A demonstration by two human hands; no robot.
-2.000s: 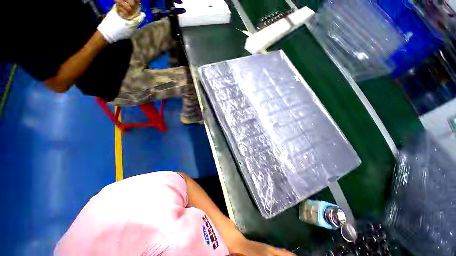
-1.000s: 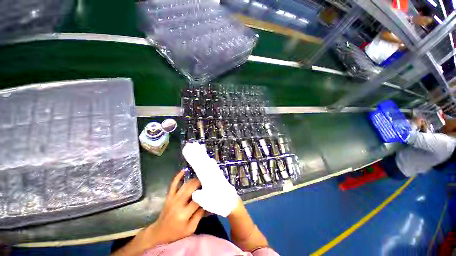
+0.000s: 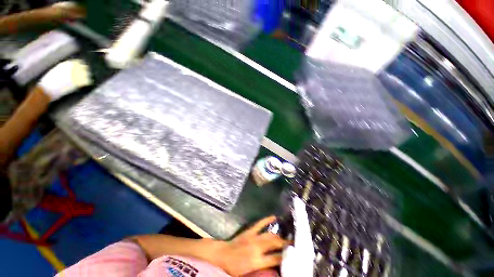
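The picture is blurred. A blister tray of dark and silvery cylindrical parts [image 3: 346,216] lies on the green bench at the lower right. My bare left hand [image 3: 252,250] is at its near left edge, fingers spread and bent; a small shiny dark thing shows at the fingertips, and I cannot tell if it is gripped. My white-gloved right hand [image 3: 300,241] is over the tray's left side, touching my left hand or close to it. Its lower part is cut off by the frame, and what its fingers hold is not clear.
A small bottle [image 3: 266,170] with a round lid [image 3: 288,169] stands between the parts tray and a wrapped tray stack [image 3: 179,127]. Empty clear trays [image 3: 352,108] lie farther back. A neighbour's gloved hand [image 3: 66,78] and a white block [image 3: 135,38] are at the upper left.
The view has swung left, so the wrapped stack and the neighbour show more fully and the parts tray sits lower right. Both my hands stay together at the tray's left edge.
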